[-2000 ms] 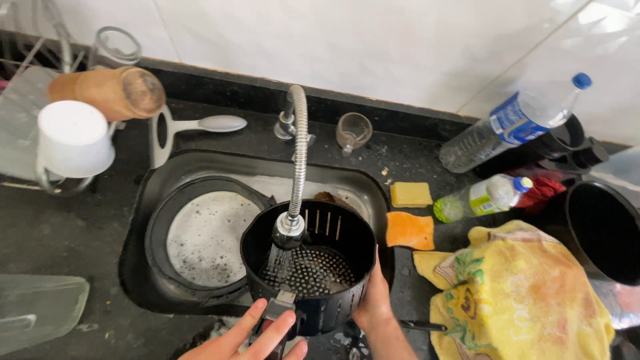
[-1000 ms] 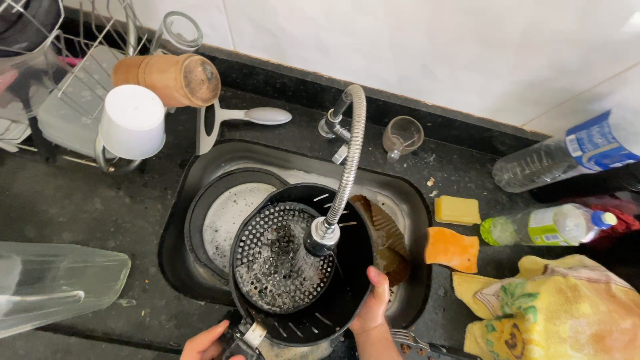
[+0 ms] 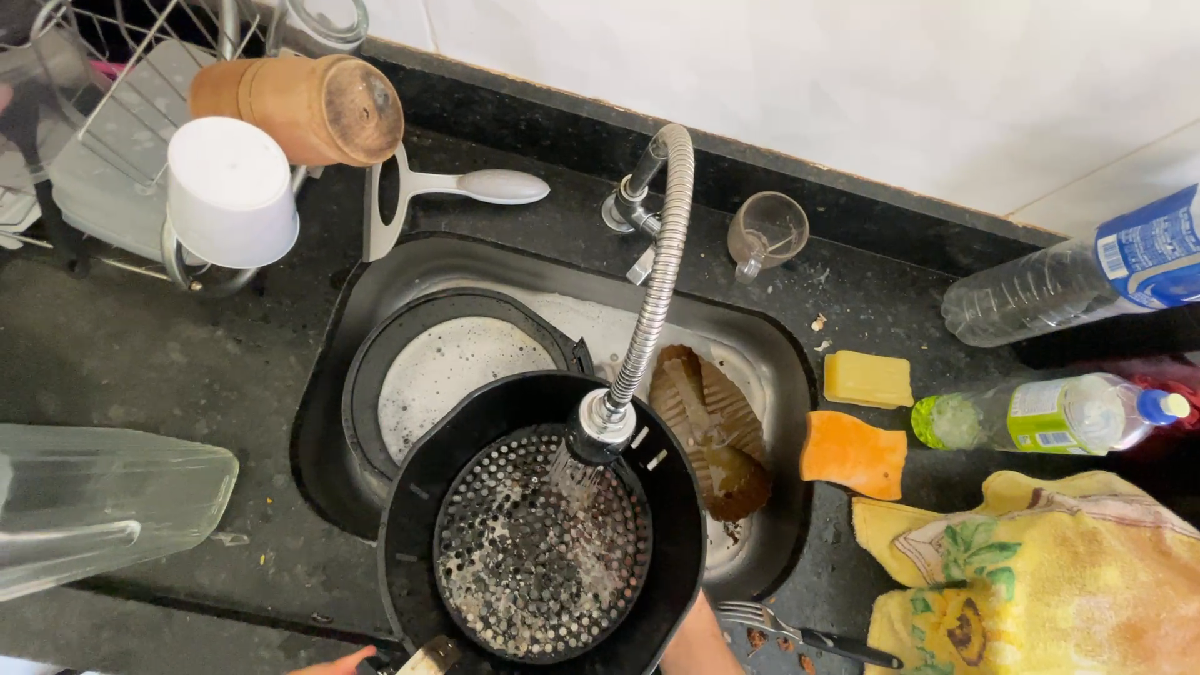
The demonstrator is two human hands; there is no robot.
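A black air fryer basket (image 3: pixel 544 544) with a perforated bottom is tilted under the flexible metal faucet (image 3: pixel 656 291), and water sprays onto its holes. At the bottom edge, part of my left hand (image 3: pixel 337 664) shows beside the basket's handle (image 3: pixel 427 658); its grip is mostly out of frame. My right hand (image 3: pixel 698 642) is against the basket's right side, its fingers hidden behind the wall. Behind the basket, a round black pan (image 3: pixel 459 375) with soapy water lies in the sink (image 3: pixel 787 394). A ribbed brown piece (image 3: pixel 712 431) rests in the sink's right part.
Right of the sink lie a yellow soap bar (image 3: pixel 867 379), an orange sponge (image 3: pixel 853 455), a fork (image 3: pixel 806 637), a yellow towel (image 3: pixel 1050 572) and plastic bottles (image 3: pixel 1031 295). A glass cup (image 3: pixel 769 230) stands behind. Left are a dish rack (image 3: pixel 122 122), a white cup (image 3: pixel 232 192) and a clear container (image 3: pixel 112 506).
The basket has tilted so that its perforated bottom faces the camera more, and it sits lower in view. My left hand has slid mostly out of the bottom edge.
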